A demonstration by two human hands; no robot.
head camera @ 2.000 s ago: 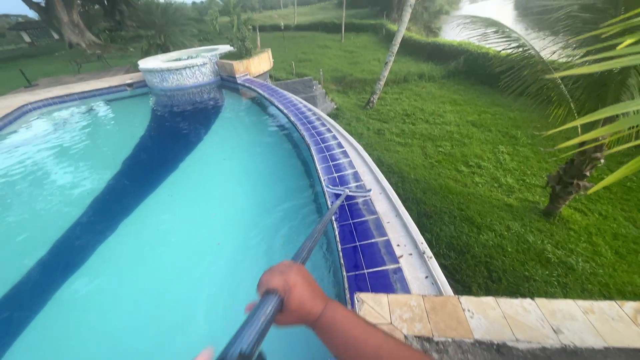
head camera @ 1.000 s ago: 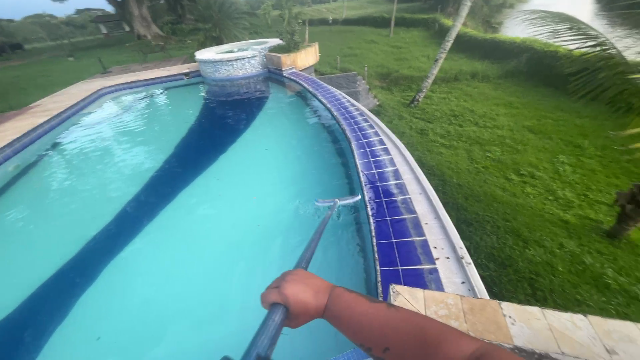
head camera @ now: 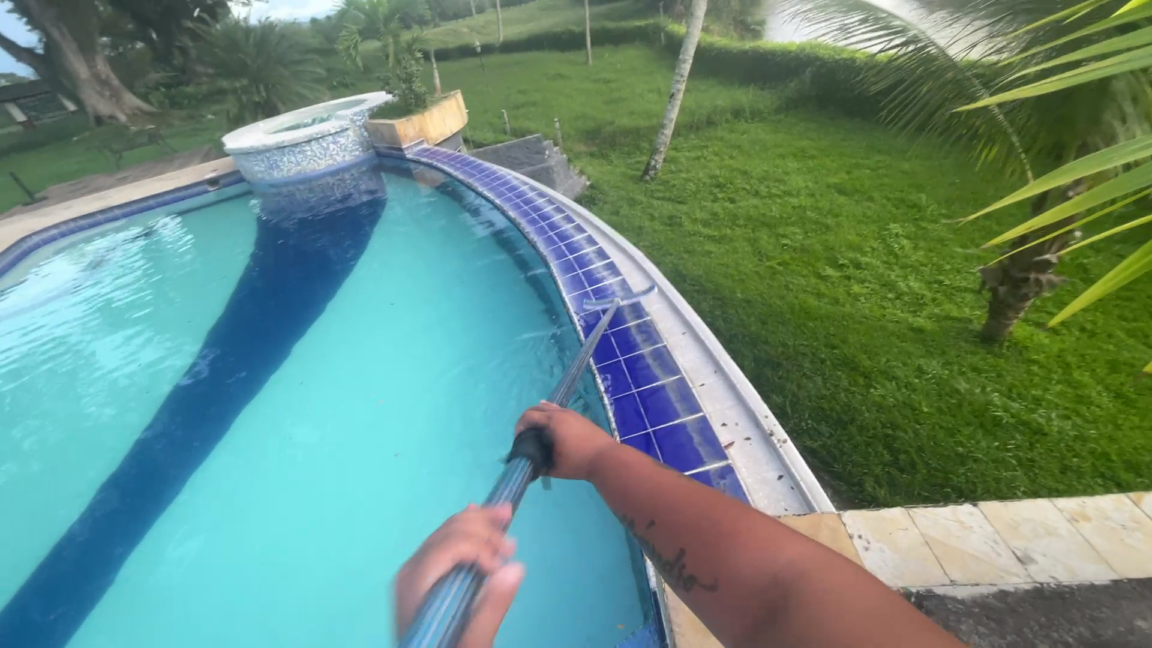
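Note:
A long blue-grey pole (head camera: pixel 511 481) reaches from the bottom of the head view up to a pool brush (head camera: pixel 621 299), whose curved head lies across the blue tiles (head camera: pixel 650 396) of the pool's curved rim. My left hand (head camera: pixel 461 562) is wrapped around the lower pole and is slightly blurred. Farther up, my right hand (head camera: pixel 562 441) grips the pole beside a black collar (head camera: pixel 531 450). Both hands are over the turquoise pool water (head camera: pixel 378 432). The brush's underside cannot be seen.
Outside the tiles runs a white gutter (head camera: pixel 747 423) with bits of debris. Pale stone coping (head camera: pixel 972 544) crosses the lower right. A mosaic-walled round tub (head camera: pixel 301 144) and a planter (head camera: pixel 423 121) stand at the far end. Grass (head camera: pixel 864 297) and a palm trunk (head camera: pixel 1026 279) lie to the right.
The brush was on the tiled rim two seconds ago, at the water beside it one second ago, and is on the tiles again now. My left hand has come into fuller view on the pole.

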